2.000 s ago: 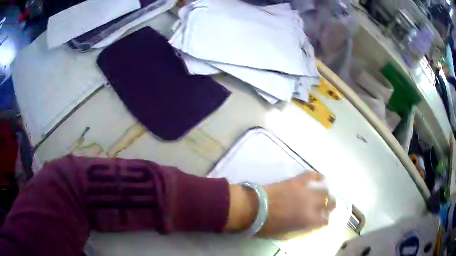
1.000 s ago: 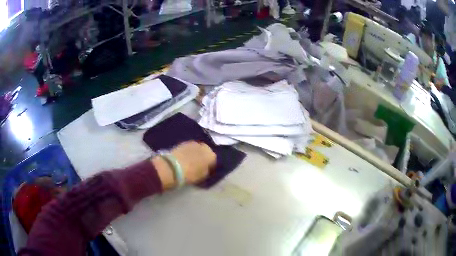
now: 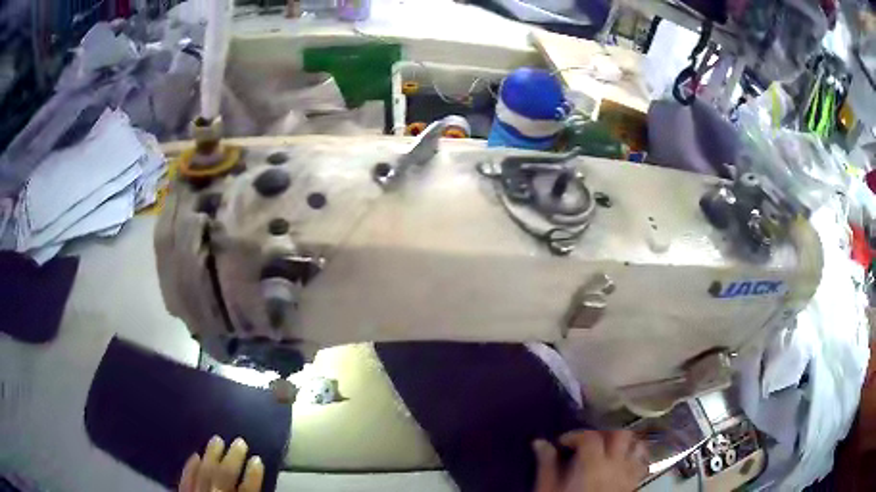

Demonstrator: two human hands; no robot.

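A dark purple panel (image 3: 178,408) lies on the table left of the needle area. My left hand (image 3: 223,468) is cut off by the bottom edge; its fingertips rest on this panel, slightly apart. A second dark purple panel (image 3: 471,408) lies to the right under the machine arm, with a white edge showing at its upper right. My right hand (image 3: 594,463), also cut off below, touches this panel's right side; its grip is unclear. The cream sewing machine head (image 3: 442,279) spans the view above both panels. The presser foot area (image 3: 274,375) is partly hidden and brightly lit.
A fanned stack of white panels (image 3: 86,187) and another purple panel (image 3: 34,293) lie at the left. Behind the machine stand a blue-capped object (image 3: 528,108) and a green piece (image 3: 353,74). Pale crumpled material (image 3: 816,356) hangs at the right. Small metal parts (image 3: 720,456) sit at lower right.
The view has swung right to the machine. My left hand has moved from the panel beside the white stack to a purple panel near the needle. My right hand has come into view.
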